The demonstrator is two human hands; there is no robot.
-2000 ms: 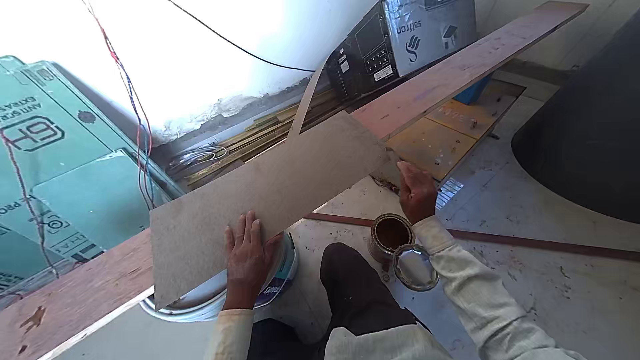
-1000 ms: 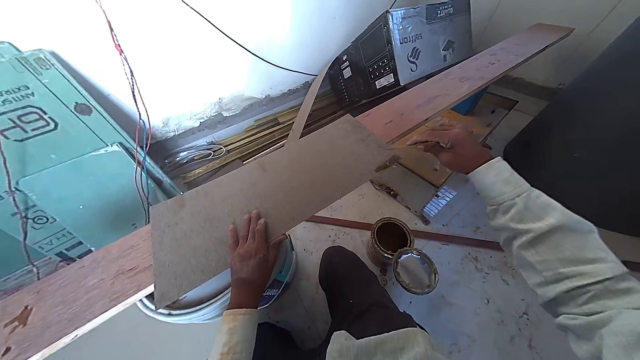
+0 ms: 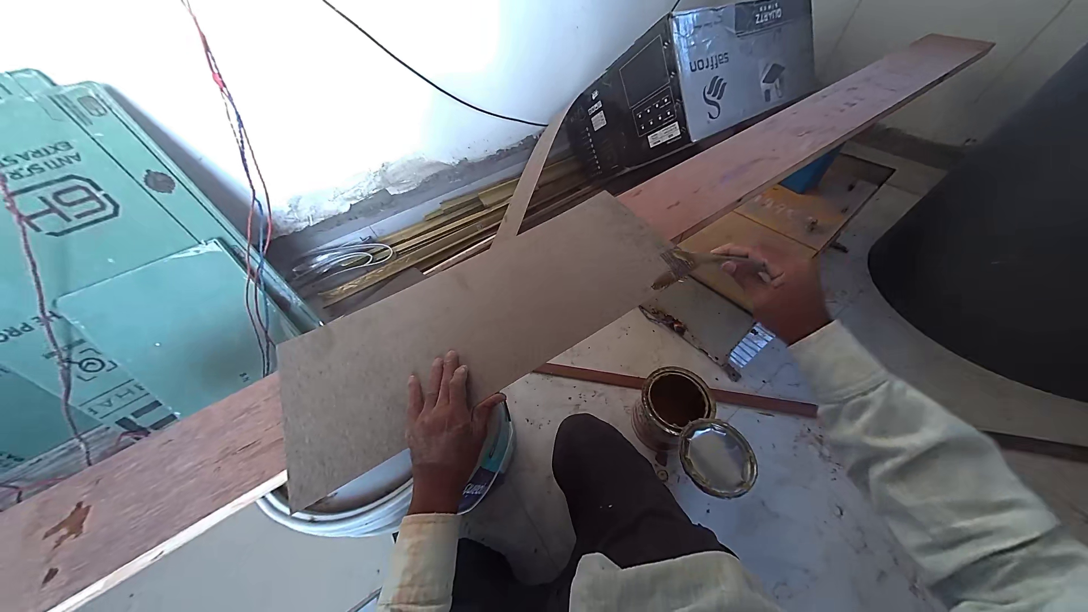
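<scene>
A grey-brown rectangular sheet (image 3: 476, 314) lies across a long reddish plank (image 3: 782, 136). My left hand (image 3: 446, 421) rests with fingers apart on the sheet's lower edge. At the sheet's right end, my right hand (image 3: 778, 289) grips a paintbrush (image 3: 710, 257), its dark bristles touching the sheet's corner. An open tin (image 3: 677, 399) of brown adhesive or paint stands on the floor below, and its round metal lid (image 3: 718, 457) lies against it. Partly under the plank and the sheet is a white bucket (image 3: 340, 518).
Green wrapped boards (image 3: 144, 255) lean at the left under hanging wires (image 3: 238, 127). Cardboard boxes (image 3: 739, 76), wood strips (image 3: 459, 221) and a thin curved strip (image 3: 531, 183) are by the wall. A smeared board (image 3: 701, 319), a reddish strip (image 3: 756, 400) and a dark rounded object (image 3: 1003, 229) are at the right.
My right hand, lower and near the sheet's corner at first, moved right and upward, and now holds the brush against the corner. The left hand has stayed on the sheet.
</scene>
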